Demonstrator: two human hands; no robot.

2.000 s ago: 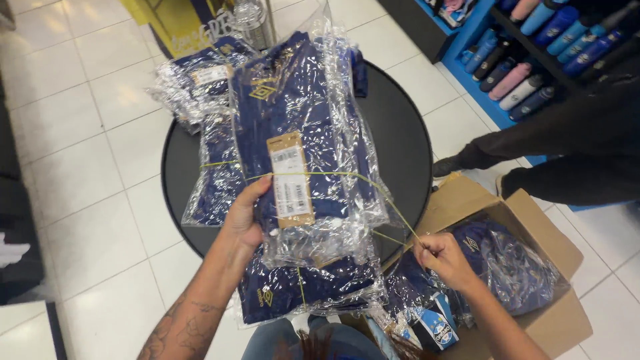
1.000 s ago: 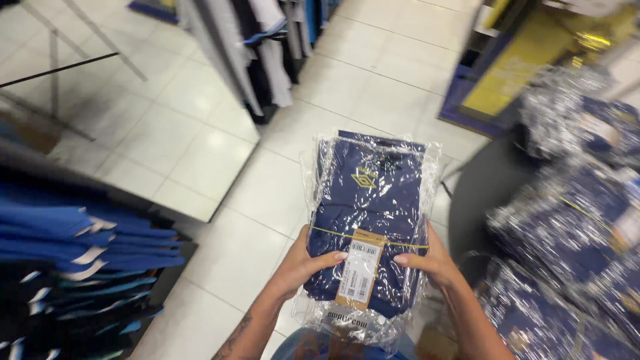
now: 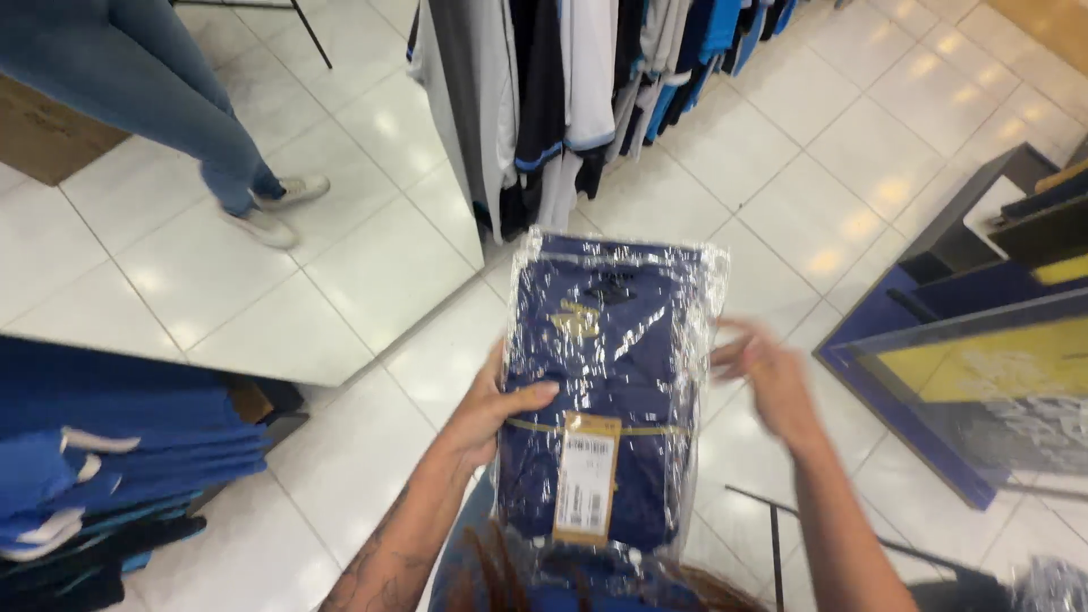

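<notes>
A bundle of folded navy shirts in clear plastic bags (image 3: 603,357) is upright in front of me, with a gold emblem on the top one. A thin yellow band (image 3: 654,431) runs across it, and a cardboard tag (image 3: 586,480) with a printed label lies over the front. My left hand (image 3: 501,408) grips the left edge, thumb on top. Just off the bundle's right edge is my right hand (image 3: 756,365), blurred, its fingers spread and pointing toward the bags; it holds nothing that I can see.
Shirts hang on a rack (image 3: 561,102) ahead. A large mirror (image 3: 340,212) at left reflects legs in jeans and a cardboard box. Folded blue garments (image 3: 127,450) are stacked at lower left. To the right stand a yellow-and-navy display (image 3: 977,357) and, low down, a thin black metal frame (image 3: 775,544).
The view has swung from the round black table to the mirror and rack. My right hand, on the bundle's right side one second ago, has let go and moved off it.
</notes>
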